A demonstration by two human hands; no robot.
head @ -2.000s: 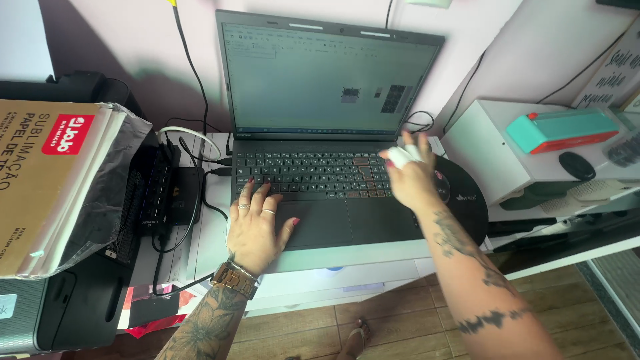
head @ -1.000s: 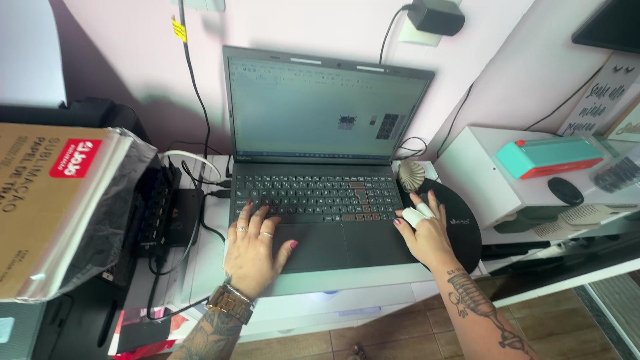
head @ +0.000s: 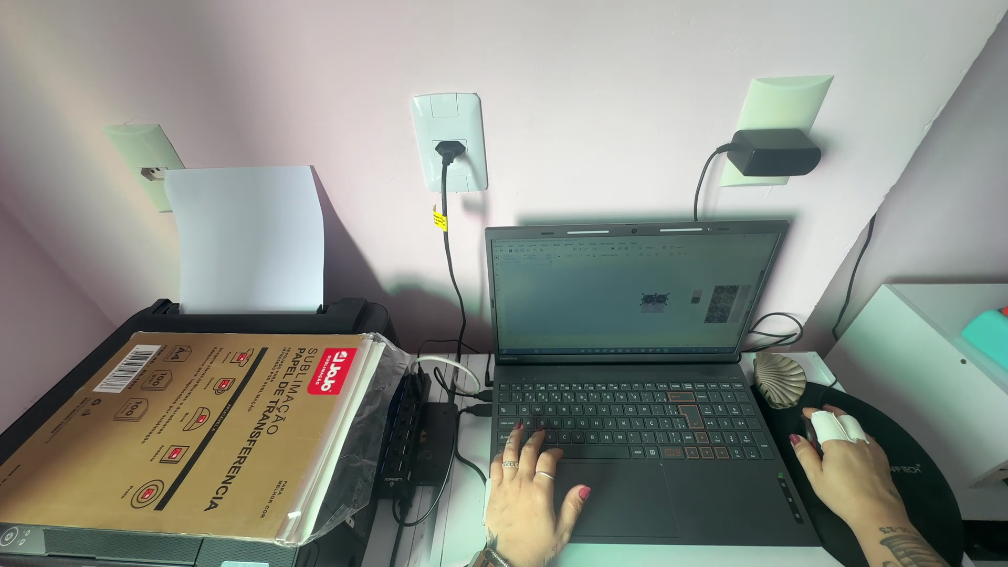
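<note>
An open laptop (head: pixel 630 480) stands on a white desk, its screen (head: pixel 598 307) lit with a document window and small dark pictures. My left hand (head: pixel 526 496) rests on the left part of the keyboard and palm rest, fingers spread, with rings on it. To the laptop's right, my right hand (head: pixel 849 472), with white wrapping on its fingers, curls over what seems to be a mouse, mostly hidden beneath it, on a round black mouse pad (head: pixel 921 504). A ribbed seashell (head: pixel 780 379) lies just behind that hand.
On the left, a printer (head: pixel 118 547) holds upright white paper (head: pixel 248 236) and carries a cardboard pack of transfer paper (head: pixel 205 425). Black USB hubs (head: pixel 405 433) and cables lie between printer and laptop. A black power adapter (head: pixel 776 153) is plugged into the wall. A white cabinet (head: pixel 929 370) stands at right.
My right hand was raised over the laptop's right edge, then came down onto the mouse pad. My left hand stays at the keyboard. The view has shifted up and left, showing more wall and printer.
</note>
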